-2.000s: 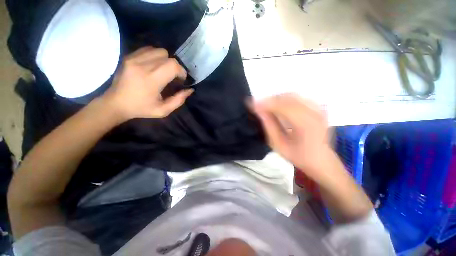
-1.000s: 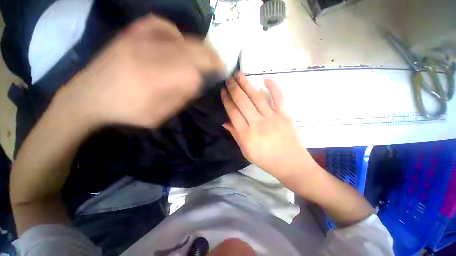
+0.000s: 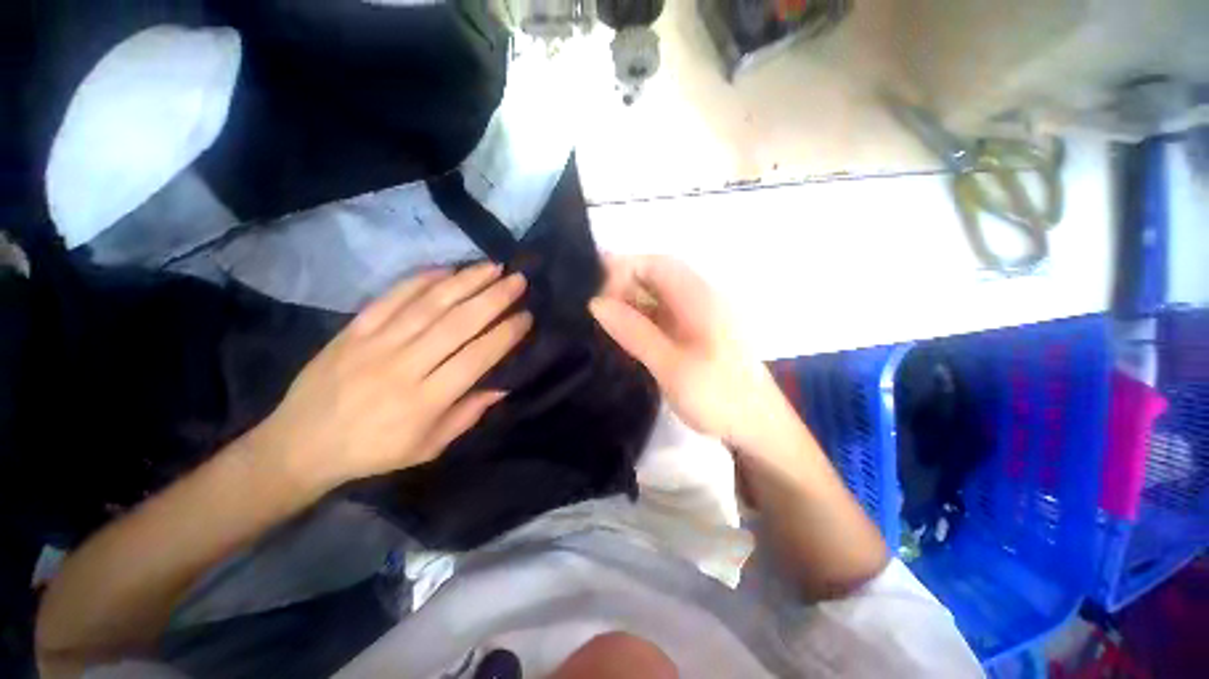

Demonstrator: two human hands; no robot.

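The black garment [image 3: 530,398] spreads from the left over the table edge and onto the lap. My left hand [image 3: 411,365] lies flat on it, fingers slightly apart, just below a pale grey lining piece [image 3: 332,248] with a narrow black strip [image 3: 471,216] across it. My right hand [image 3: 670,325] is at the garment's right edge, thumb and fingers curled at the cloth; the exact grip is partly hidden. A white oval pad [image 3: 146,126] lies at the upper left. The presser foot area [image 3: 550,16] is cut off by the top edge.
Brass-handled scissors [image 3: 1001,199] lie on the white table [image 3: 822,252] at right. A ribbed tension dial [image 3: 636,60] and a small dark box [image 3: 769,27] are at the top. Blue plastic baskets [image 3: 1008,557] stand below the table at right, with a pink item [image 3: 1130,444].
My left hand has come down from the raised position and lies flat on the cloth. The grey lining with the black strip is now spread out in view. My right hand has curled its fingers.
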